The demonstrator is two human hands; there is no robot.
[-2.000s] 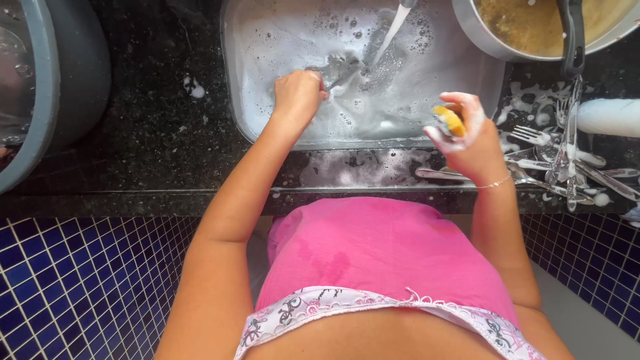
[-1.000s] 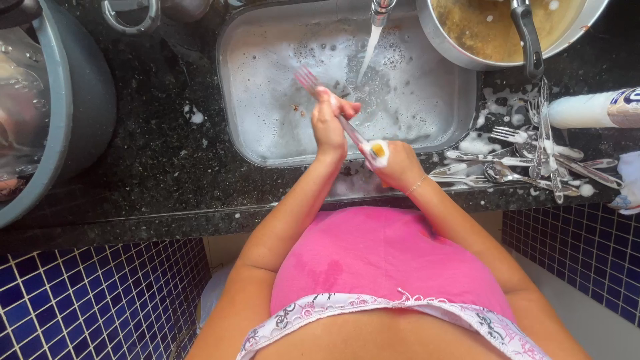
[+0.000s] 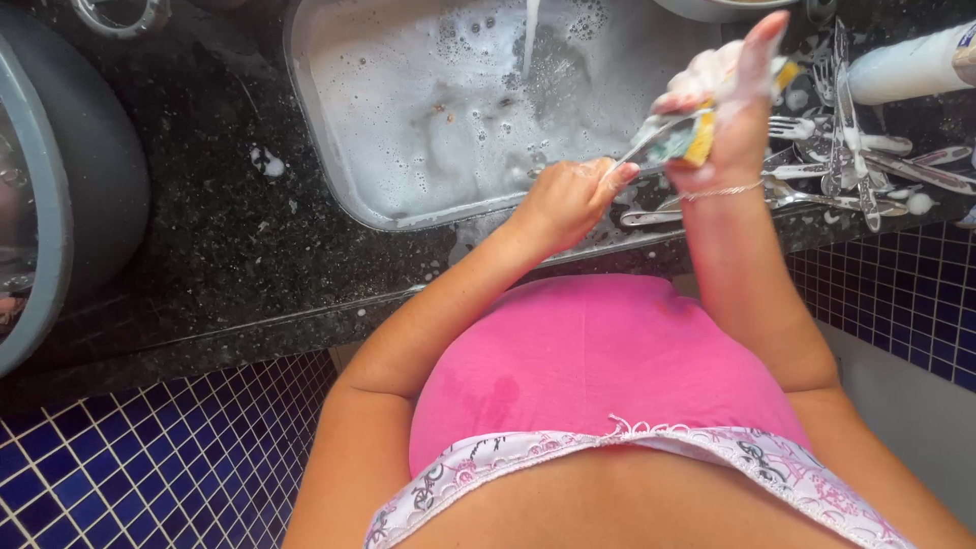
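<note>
My left hand [image 3: 576, 200] grips the handle of a metal fork or spoon [image 3: 648, 143] over the right front edge of a basin of soapy water [image 3: 404, 224]; which utensil it is cannot be told. The utensil's other part runs into my right hand [image 3: 728, 95], which is covered in suds. That hand presses a yellow and green sponge [image 3: 700, 141] against the metal, with its thumb pointing up. A stream of water [image 3: 531, 34] falls into the basin. Just right of my right wrist lies a pile of sudsy cutlery [image 3: 846, 164], with forks and a knife.
A large grey tub [image 3: 53, 198] stands at the left on the black stone counter [image 3: 221, 252]. Behind it is the metal handle [image 3: 126, 30] of another item. A white bottle [image 3: 907, 67] lies at the right, and a pot [image 3: 724, 9] stands at the top right edge.
Two seconds ago my left hand was in the basin and my right held the sponge apart from it. One second ago both were on a fork over the basin's front; now they are farther right.
</note>
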